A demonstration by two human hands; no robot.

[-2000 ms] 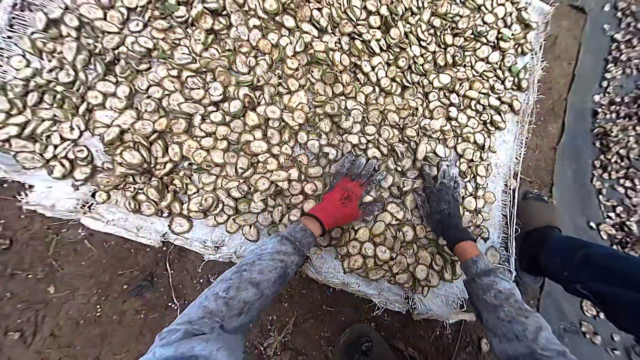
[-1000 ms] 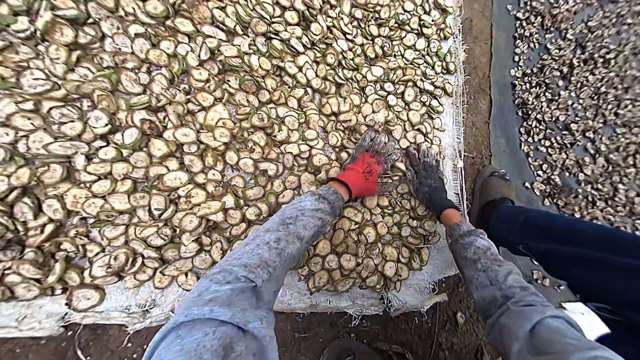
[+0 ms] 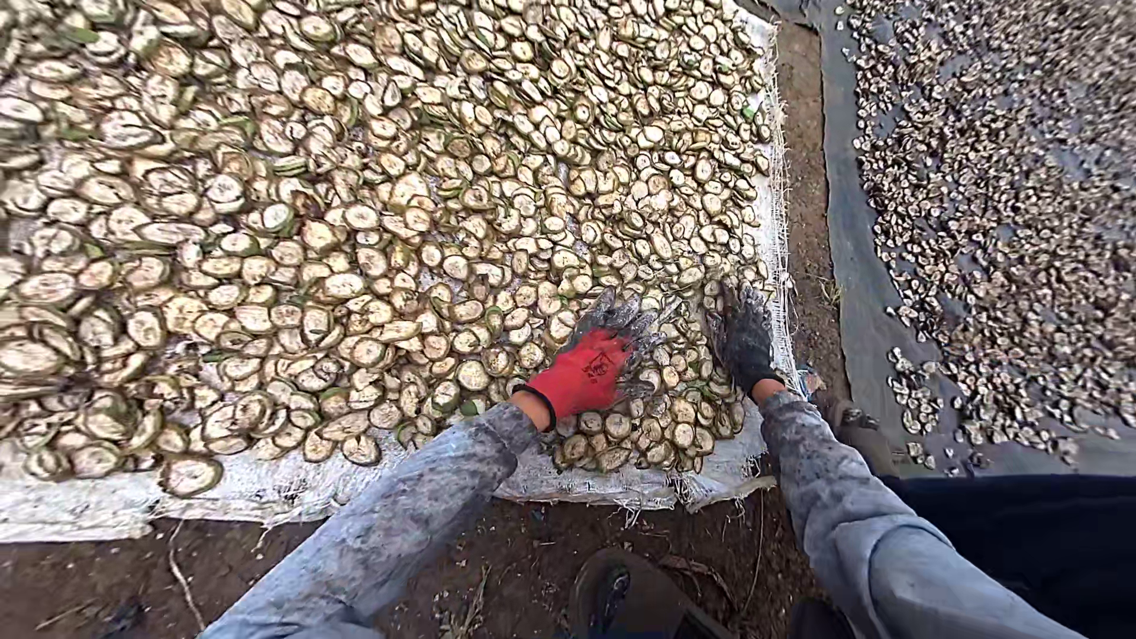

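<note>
Round, pale slices with green rims, which look like sliced green bananas or plantains, lie thickly over a white woven plastic sheet. My left hand, in a red glove with dirty dark fingers, rests palm down on the slices near the sheet's lower right part, fingers spread. My right hand, in a dark, soiled glove, lies flat on the slices beside the sheet's right edge. A patch of slices shows between and below the hands. No slice is visibly gripped; the undersides of both hands are hidden.
Brown soil borders the sheet in front, with my shoe on it. A strip of soil separates the sheet from a dark tarp covered in smaller, darker dried pieces. Another shoe and a dark trouser leg are at right.
Both gloved hands remain on the slices near the sheet's corner. My right hand has moved up along the sheet's right edge. The view has shifted, showing more of the dark tarp.
</note>
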